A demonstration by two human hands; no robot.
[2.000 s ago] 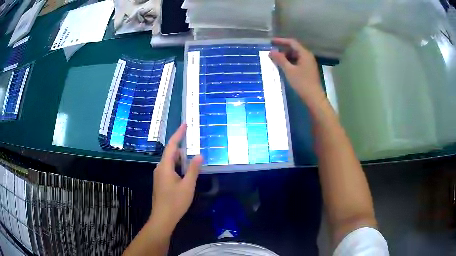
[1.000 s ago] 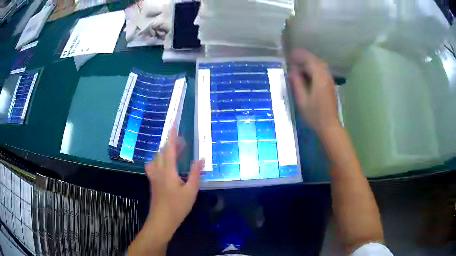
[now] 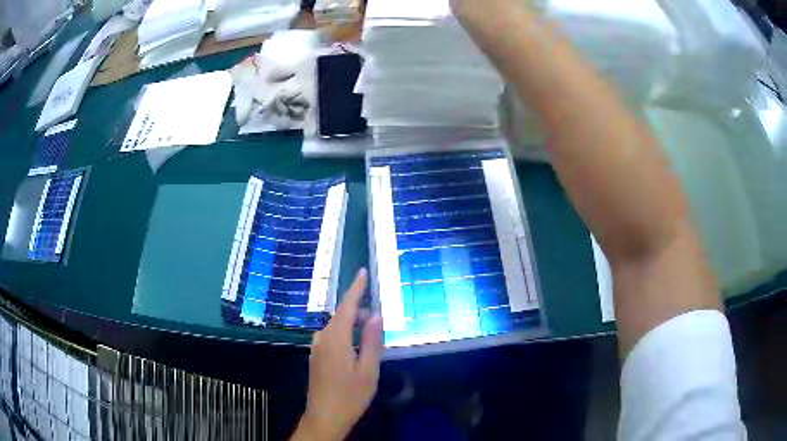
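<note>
A blue solar cell sheet (image 3: 449, 250) with pale grid lines and a white strip down each long side lies on a flat plate directly before me. My left hand (image 3: 347, 357) is at its lower left corner, fingers apart, holding nothing that I can see. My right arm reaches forward over the right side. Only part of my right hand (image 3: 487, 10) shows at the top edge, above the layered white stack (image 3: 431, 77); its fingers are cut off. A loose pile of solar cell sheets (image 3: 289, 250) lies left of the plate.
A clear sheet (image 3: 185, 250) lies under the pile's left side. A black phone-like rectangle (image 3: 340, 96), a crumpled whitish bundle (image 3: 280, 82) and a printed sheet (image 3: 177, 110) lie behind. Greenish film (image 3: 699, 181) stands right. A wire rack (image 3: 173, 388) is at lower left.
My right hand has moved from the plate's right edge forward to the white stack. My left hand stays near the lower left corner. The view has shifted, showing more of the table's far side.
</note>
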